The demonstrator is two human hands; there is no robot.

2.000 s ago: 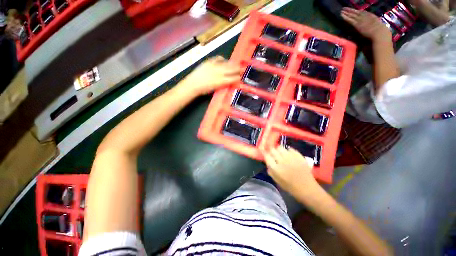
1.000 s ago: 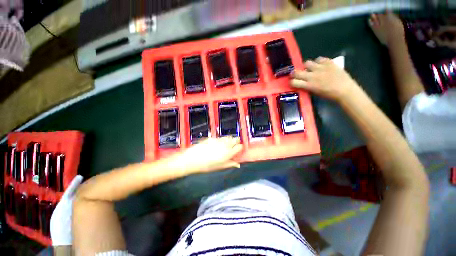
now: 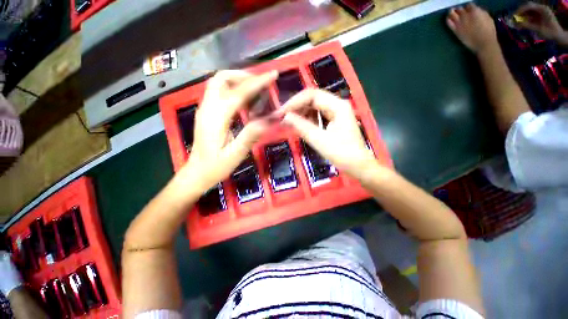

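Observation:
The red foam tray (image 3: pixel 224 230) lies slightly tilted in front of me, with two rows of glossy black phones (image 3: pixel 281 165) in its pockets. My left hand (image 3: pixel 227 118) is raised over the tray's left and middle part, thumb and index finger spread. My right hand (image 3: pixel 327 128) is over the middle, its fingertips meeting my left thumb tip. Both hands are blurred. A thin white edge shows between my right fingers, but I cannot tell what it is. Any clear film at the fingertips cannot be made out. My hands hide several phones.
Another red tray (image 3: pixel 103 249) with phones is at the lower left, a white-gloved hand (image 3: pixel 9 274) beside it. A grey metal rail (image 3: pixel 134 78) and brown boards (image 3: pixel 56 137) run behind. At the right, a co-worker's bare hand (image 3: pixel 471 26) rests on the green bench (image 3: pixel 430 93).
The tray has turned from its steep slant to lie nearly crosswise, now slightly tilted. My hands have left its edges and come together above its middle. The left-hand tray shows differently as the view shifted.

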